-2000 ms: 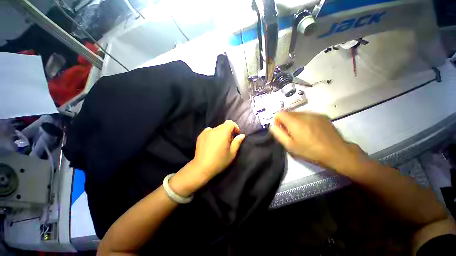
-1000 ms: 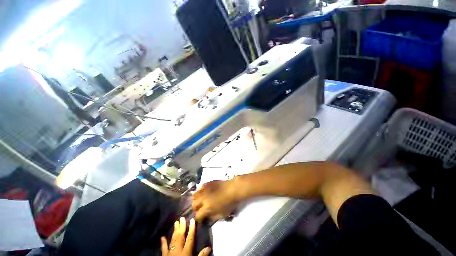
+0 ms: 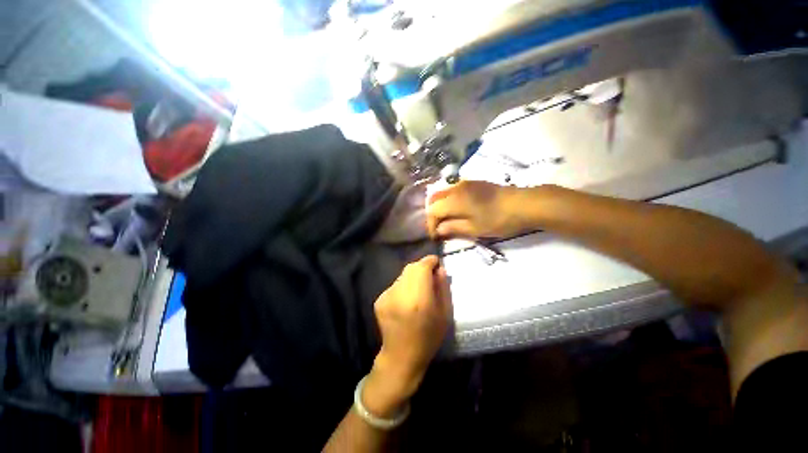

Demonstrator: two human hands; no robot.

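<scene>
A large black cloth garment (image 3: pixel 283 239) lies bunched on the table left of the needle, its front part by the table edge. My left hand (image 3: pixel 415 305), with a pale bracelet at the wrist, pinches the garment's right edge near the table's front. My right hand (image 3: pixel 474 211) grips the same edge just in front of the presser foot (image 3: pixel 427 168); its fingertips partly hide the cloth there. The white sewing machine (image 3: pixel 540 71) with a blue stripe stands over the work. A small metal tool (image 3: pixel 490 254) lies on the table just below my right hand.
The ruler-marked table edge (image 3: pixel 567 320) runs along the front. At left are a second machine with a round dark handwheel (image 3: pixel 62 281), a hanging white paper sheet (image 3: pixel 71 146) and red cloth (image 3: pixel 177 150) behind the rail. A bright light glares at the top.
The view has swung back down and left from the machine's far end and basket. My left hand, earlier spread with fingers apart on the cloth, now pinches its edge. My right hand remains close to the foot.
</scene>
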